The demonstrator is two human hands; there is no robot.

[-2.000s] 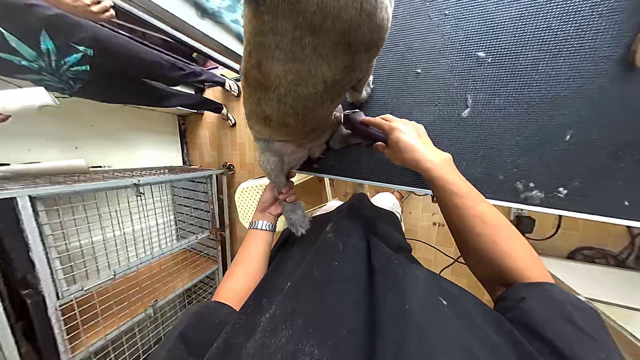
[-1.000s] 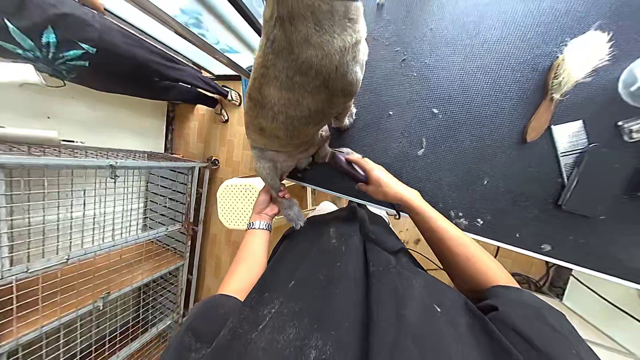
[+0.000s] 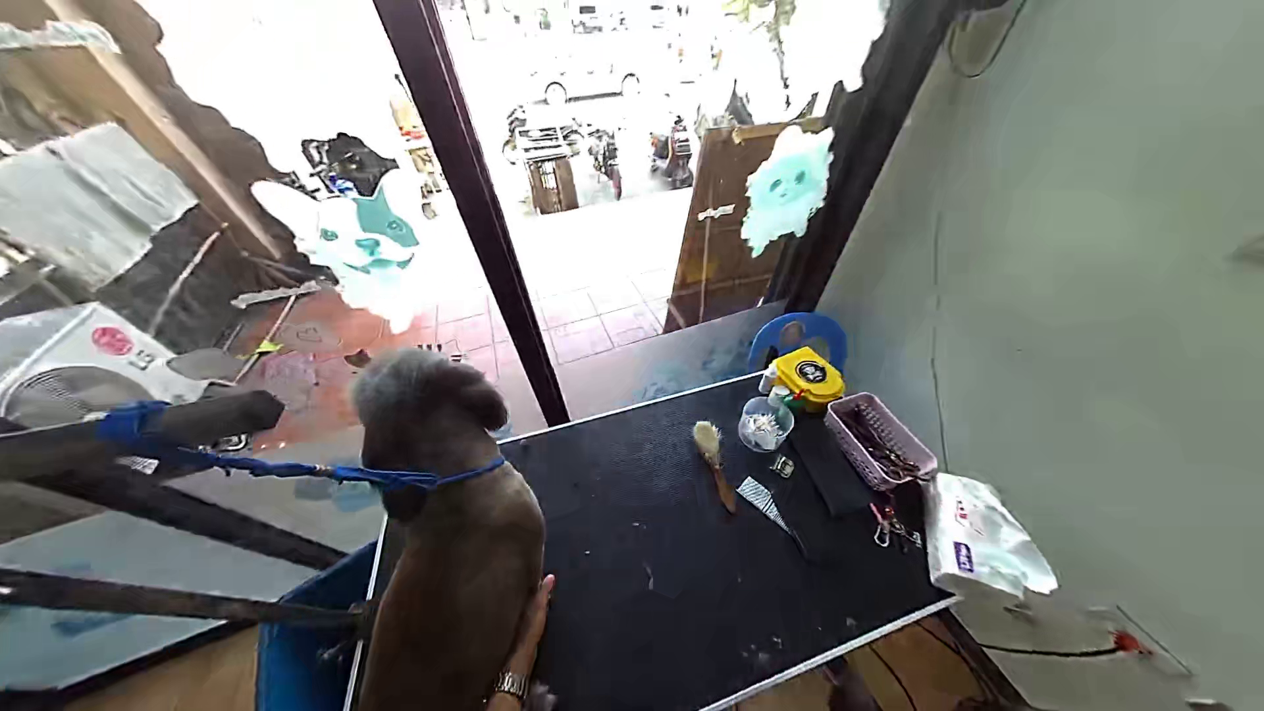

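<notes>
A dog [image 3: 464, 563] with a short-clipped brown-grey coat and fluffier grey head stands at the left end of the black grooming table [image 3: 632, 592], facing the window. A blue cord [image 3: 336, 474] loops round its neck and ties to a dark bar [image 3: 217, 420]. My left hand [image 3: 533, 617], with a metal-band watch, lies flat along the dog's right side and appears to hold nothing. My right hand and the clipper are out of view. A wooden-handled brush [image 3: 716, 464] and a metal comb [image 3: 770, 509] lie on the table.
Toward the wall are a tub of cotton swabs [image 3: 765, 425], a yellow container [image 3: 810, 377], a pink basket of tools [image 3: 879, 441] and a white plastic pack [image 3: 987, 538]. A blue bin [image 3: 306, 642] stands left of the table. Dark bars cross the left side.
The view has swung up toward the window. My left hand has gone from the dog's lower leg to its side. My right hand, earlier holding a clipper by the dog's leg, has left view.
</notes>
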